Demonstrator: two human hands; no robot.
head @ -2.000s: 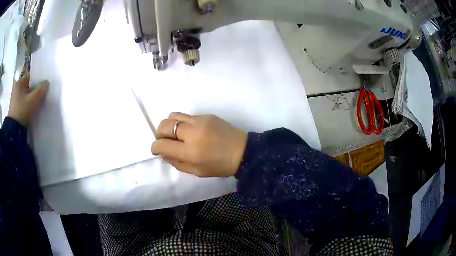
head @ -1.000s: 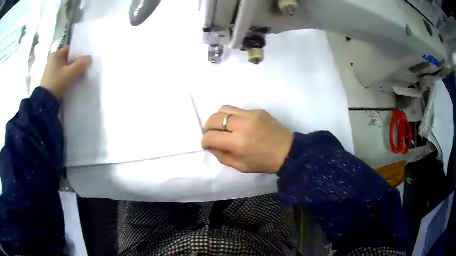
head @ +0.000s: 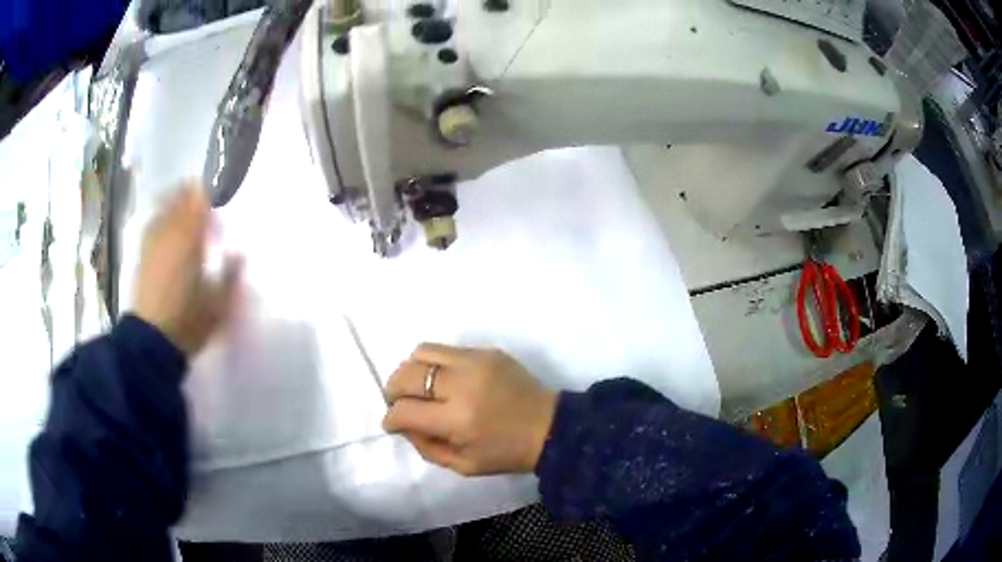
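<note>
A large white cloth panel [head: 549, 253] lies flat under the head of the industrial sewing machine [head: 571, 93]. My right hand [head: 467, 408], with a ring, pinches the cloth at the lower end of a thin grey line [head: 368, 357], where it meets a fold line running left. My left hand [head: 181, 269] is blurred, over the left part of the cloth, fingers apart; no grip shows. The presser foot area [head: 387, 239] is above the line; the needle cannot be made out. A cream tension knob [head: 441, 231] sits beside it.
Red-handled scissors [head: 826, 308] lie right of the machine. A dark grey plastic-wrapped shape [head: 236, 137] hangs left of the head. Layered white cloth [head: 44, 263] is at far left, more white cloth [head: 932, 236] at right. Amber tape-covered surface [head: 830, 408] is at lower right.
My left hand has moved from the cloth's left edge inward over the cloth. My right hand keeps its pinch at the line's lower end. The camera view has shifted, showing more of the machine.
</note>
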